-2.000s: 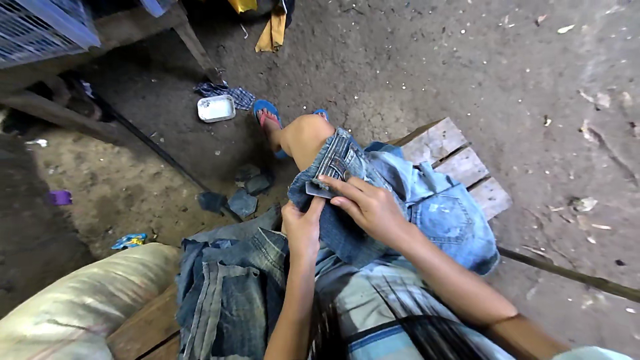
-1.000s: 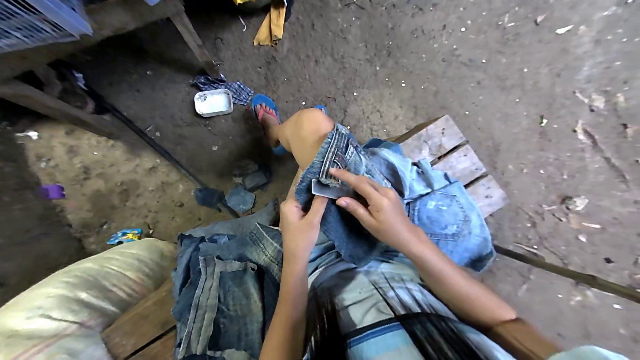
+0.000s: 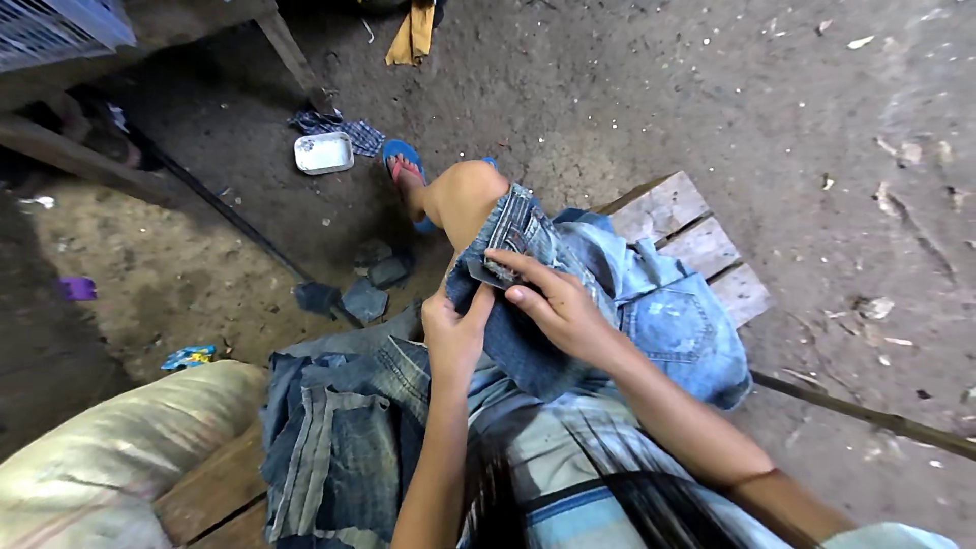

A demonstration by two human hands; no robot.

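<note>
A piece of blue denim [image 3: 526,343] with thick seams lies over my lap and raised knee. My left hand [image 3: 456,328] grips its edge, thumb on top. My right hand [image 3: 553,301] holds a small thin flat blade [image 3: 485,274], dark grey, against the frayed seam, with the index finger stretched along the cloth. The far end of the blade is hidden by the fingers. Light blue jeans with a back pocket [image 3: 671,324] lie to the right, and darker cut denim [image 3: 354,457] is heaped to the left.
I sit on a wooden slatted bench [image 3: 690,221]. A stuffed pale sack [image 3: 152,435] is at the left. On the dirt floor are a white tray [image 3: 324,153], stones [image 3: 364,300] and a long dark-handled tool [image 3: 229,213]. A thin pole [image 3: 862,412] extends right. A wooden table [image 3: 175,27] stands upper left.
My fingers have shifted slightly at the denim seam, and the small flat blade shows at a different tilt. Both hands stay at nearly the same place on the cloth.
</note>
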